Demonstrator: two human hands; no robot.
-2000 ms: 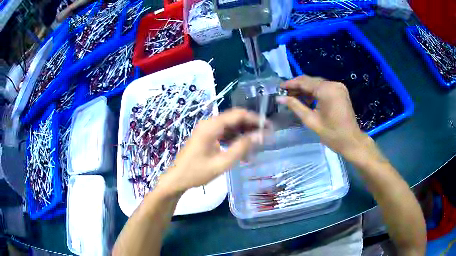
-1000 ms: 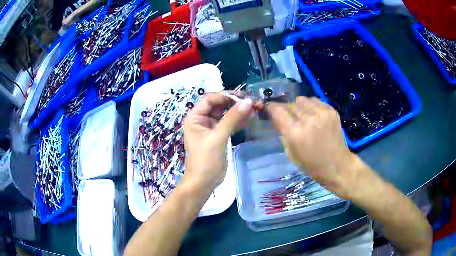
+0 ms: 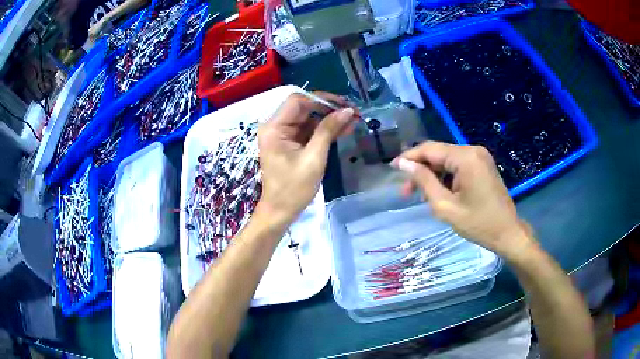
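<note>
My left hand pinches a thin white-and-red piece between thumb and fingers, just left of the press fixture. A small dark ring shows on the fixture, close to the red end of the piece; whether they touch is unclear. My right hand is right of and below the fixture, fingers curled and slightly blurred; whether it holds anything cannot be told. The press head and its ram stand above and behind the fixture.
A clear tub with thin red-and-white pieces is nearest me. A white tray of joined pieces is at left, a large blue tray of dark rings at right. Lidded tubs, a red bin and blue bins stand further left and behind.
My left hand has moved slightly up with the thin piece. My right hand has moved away from the fixture, down and right, uncovering more of the metal block.
</note>
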